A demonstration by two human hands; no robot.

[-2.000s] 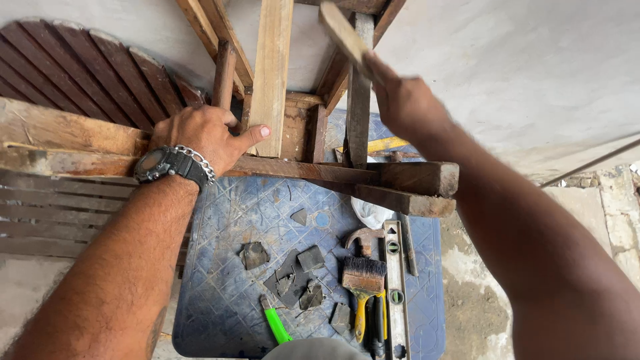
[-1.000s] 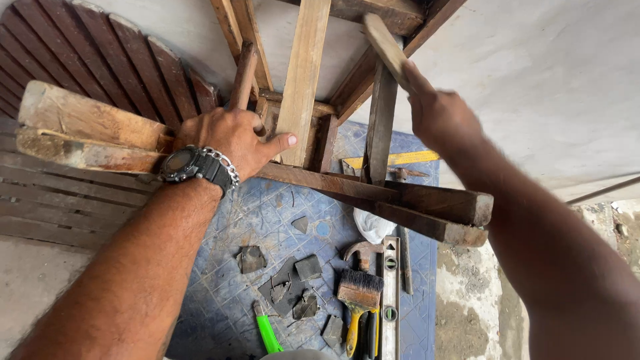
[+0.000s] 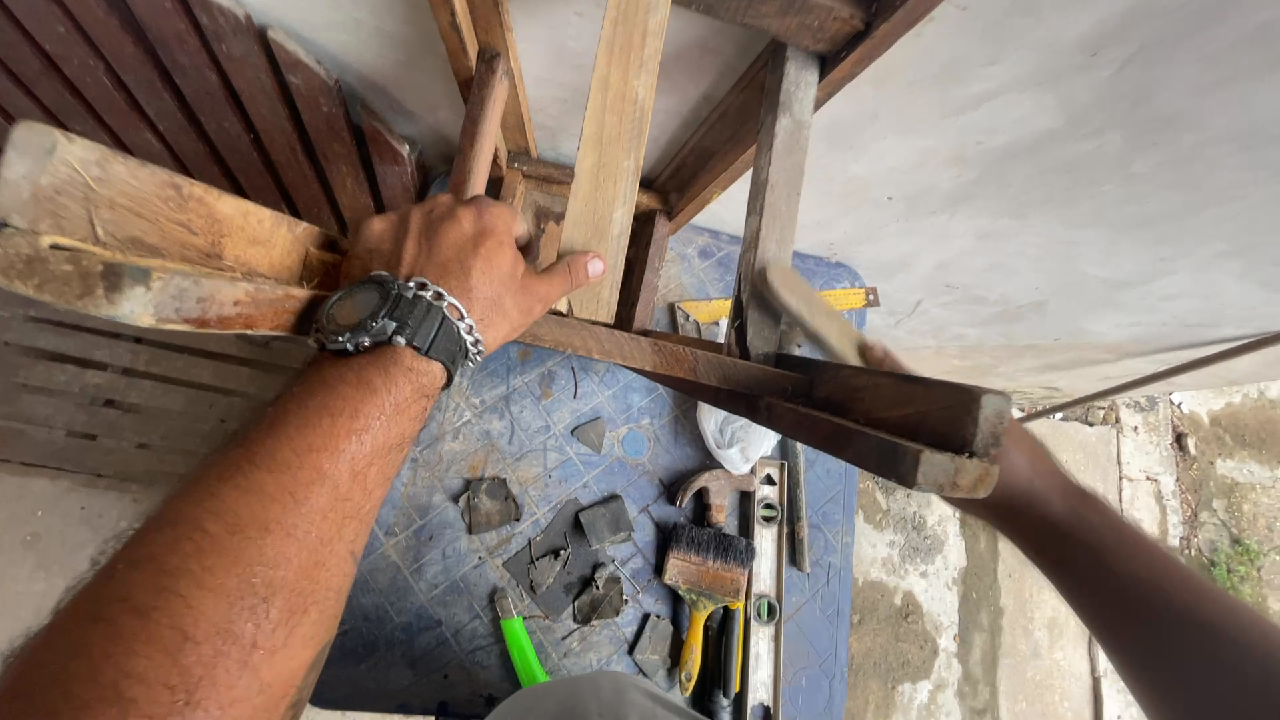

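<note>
A wooden frame of dark and pale pieces [image 3: 660, 355] stands over a blue table. My left hand [image 3: 450, 260], with a watch and a chain bracelet at the wrist, grips the frame's rail, its thumb by a pale wooden slat [image 3: 620, 130]. My right hand [image 3: 985, 430] is partly hidden behind the joined wooden ends [image 3: 900, 410] at the right. It holds a blurred, flat, light-brown piece [image 3: 815, 310], which lies along or close to the greyish upright [image 3: 780, 170]; whether they touch I cannot tell.
On the blue table [image 3: 420, 640] are a claw hammer [image 3: 715, 490], a paintbrush [image 3: 705, 575], a spirit level [image 3: 766, 590], a green-handled tool [image 3: 520, 645], a yellow square [image 3: 850, 298], a white plastic bag [image 3: 737, 438] and scraps of dark sandpaper-like sheet [image 3: 605, 520]. Reddish-brown slats [image 3: 240, 90] stand upper left.
My right hand has moved down with the flat piece, from near the top of the greyish upright to its lower part. My left hand keeps its hold on the frame.
</note>
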